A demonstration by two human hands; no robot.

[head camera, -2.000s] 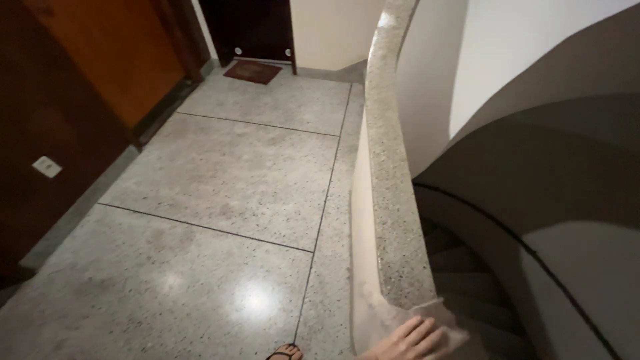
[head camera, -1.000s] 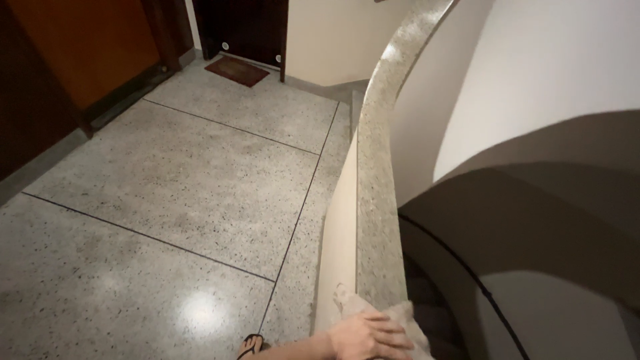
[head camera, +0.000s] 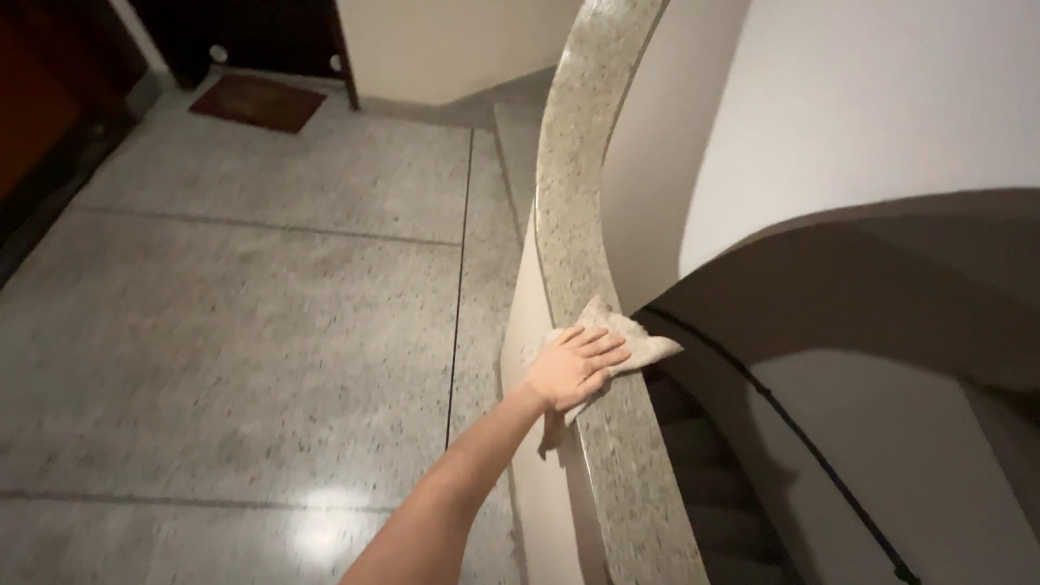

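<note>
My left hand [head camera: 575,370] lies palm down, fingers spread, on a crumpled pale cloth [head camera: 638,345]. Beneath the cloth is the speckled stone coping [head camera: 573,162] of a curved stairwell parapet. One corner of the cloth sticks out over the stairwell side, and another part hangs down the pale inner face of the parapet [head camera: 532,487]. My left forearm reaches in from the bottom edge. My right hand is out of view.
Left of the parapet spreads a speckled floor [head camera: 268,341] with dark joint lines. A reddish doormat [head camera: 258,101] lies before a dark door [head camera: 268,32]. To the right, a dark handrail [head camera: 821,455] descends along the curved stairwell wall, beside shadowed steps [head camera: 719,479].
My left hand and the cloth have moved forward along the coping, away from its near corner seen earlier. More of my forearm shows. The foot in a sandal is no longer in view.
</note>
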